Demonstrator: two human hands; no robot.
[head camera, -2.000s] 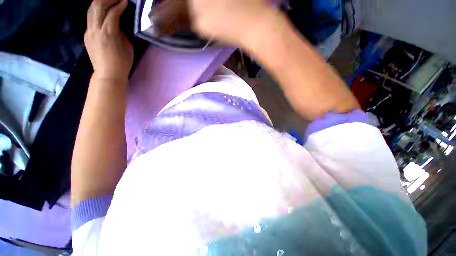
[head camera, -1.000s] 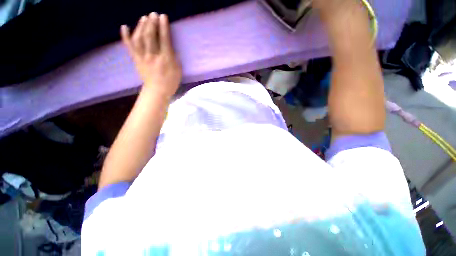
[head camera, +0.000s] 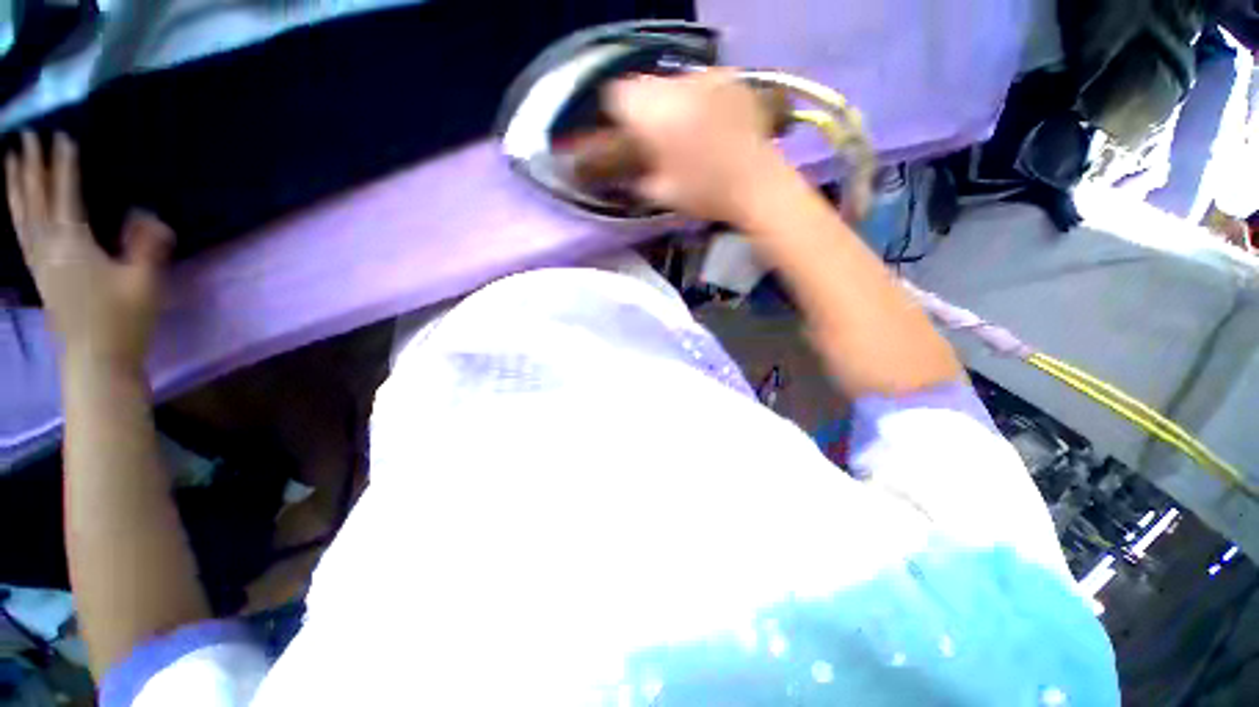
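The black garment (head camera: 318, 124) lies across the purple-covered ironing table (head camera: 373, 256), with pale lining (head camera: 180, 28) showing at the top left. My right hand (head camera: 697, 145) is blurred and shut on the brown handle of the steam iron (head camera: 545, 124). The iron, with its metallic rim, is at the garment's right end and reaches over the table's near edge. My left hand (head camera: 94, 269) is at the far left, fingers apart, its fingertips on the black cloth near its lower edge; the hand looks flat and does not visibly grip.
Yellow hoses (head camera: 1132, 412), partly wrapped in pinkish-lilac cloth (head camera: 967, 325), run from the iron side across a grey surface (head camera: 1105, 297) at the right. Dark cloth (head camera: 1132, 69) lies at the upper right. Mixed dark oddments are below the table.
My left hand has moved left along the garment's edge. My right hand and the iron have moved left from the upper right, and the iron now shows almost whole.
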